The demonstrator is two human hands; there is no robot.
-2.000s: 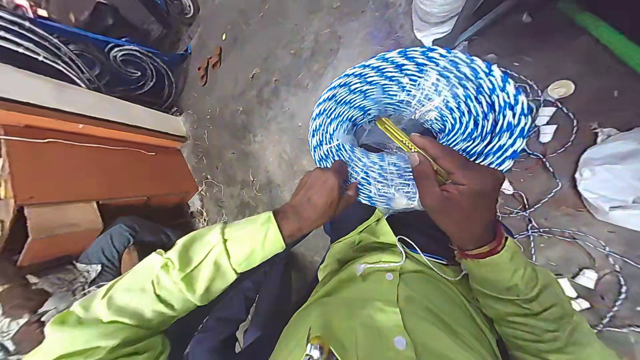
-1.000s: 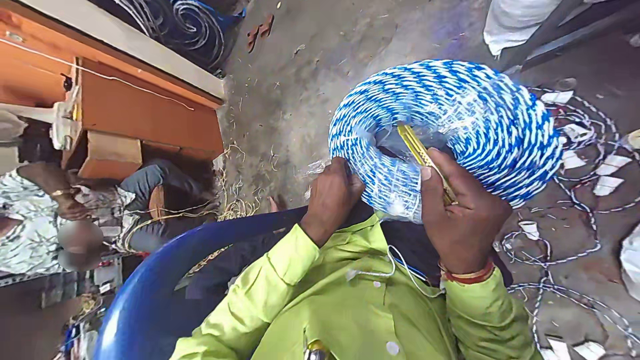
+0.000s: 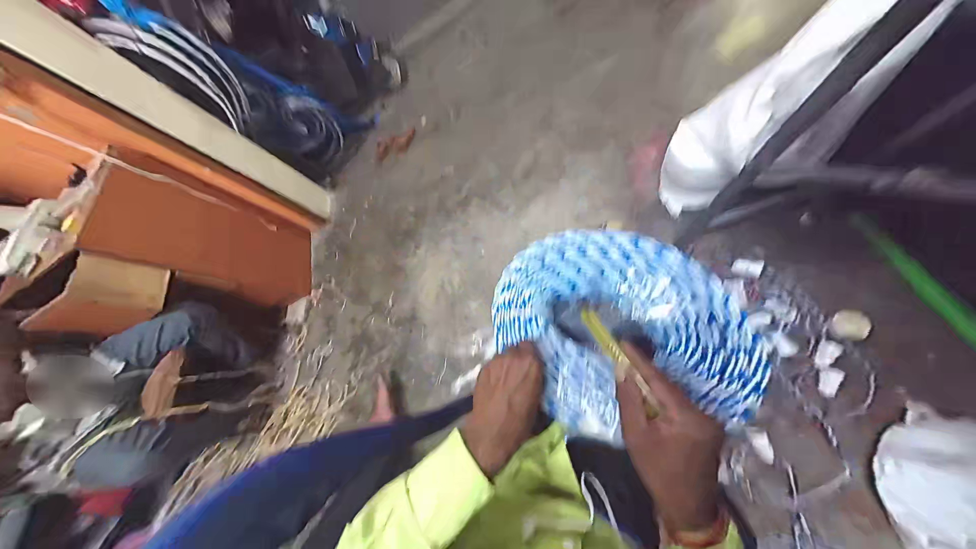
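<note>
A thick coil of blue and white cord [image 3: 579, 263] sits in front of my body, partly wrapped in clear plastic. My left hand [image 3: 505, 404] is closed at the coil's lower left edge; whether it grips cord or plastic is hidden. In my right hand [image 3: 671, 435] is a slim yellow tool [image 3: 602, 332], which looks like a snap-off cutter. It points up and left over the coil's central hole. The right hand lies against the lower part of the coil. Blur hides the tool's tip and the fine detail of the wrap.
An orange cabinet [image 3: 198, 229] stands left, with more coils [image 3: 191, 76] behind it. A person [image 3: 160, 351] sits low at the left. Straw-like strands [image 3: 297, 404] lie nearby. At right are loose cords, white scraps [image 3: 829, 381], a white sack [image 3: 926, 473] and a dark frame [image 3: 808, 114].
The view has swung, leaving the coil lower in the picture. Both hands remain at the coil, with the yellow tool still in my right hand.
</note>
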